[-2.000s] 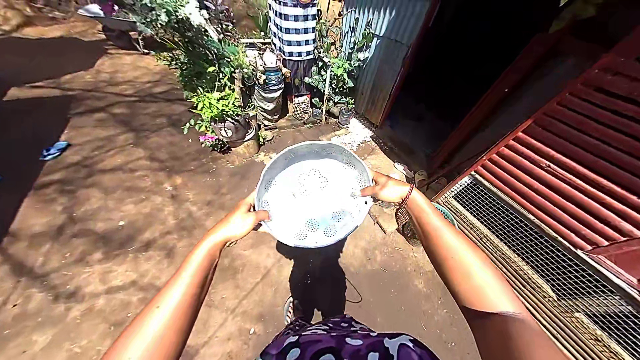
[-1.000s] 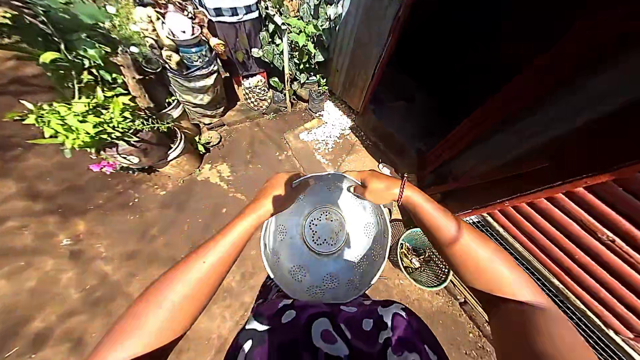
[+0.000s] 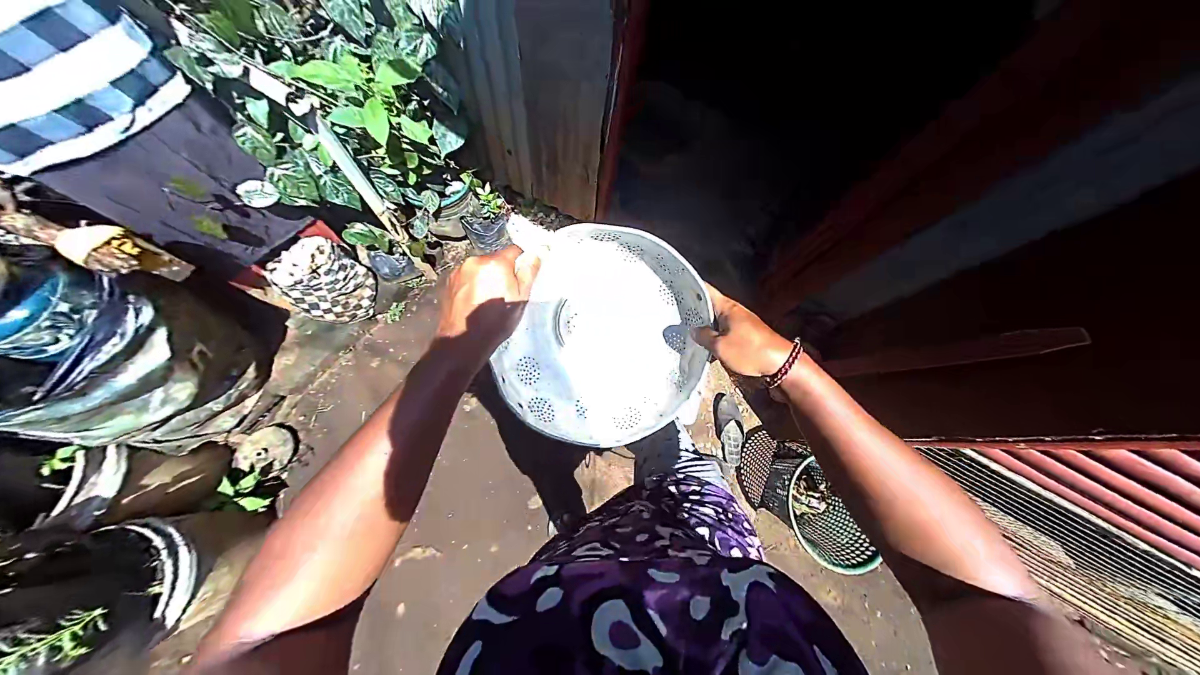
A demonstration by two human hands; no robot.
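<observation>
A round metal colander (image 3: 600, 352) with clusters of small holes is held out in front of my body, its inside facing me and bright with sun glare. My left hand (image 3: 486, 292) grips its upper left rim, the fist in partial shadow. On the right side of the rim my right hand (image 3: 745, 333) holds on, the thumb over the edge; a dark red beaded bracelet (image 3: 784, 364) is on that wrist. Glare hides most of the colander's bottom.
Potted plants (image 3: 352, 112) and a checkered woven basket (image 3: 322, 279) stand at the upper left, large plant containers (image 3: 122, 478) at the left. A dark doorway (image 3: 712, 169) opens ahead right. Below my right forearm is a green-rimmed mesh basket (image 3: 834, 520); a red corrugated sheet (image 3: 1106, 487) lies beyond.
The colander has turned from showing its underside to showing its inside. My right hand has moved from its top edge to its right side. The view has moved closer to the doorway and plants.
</observation>
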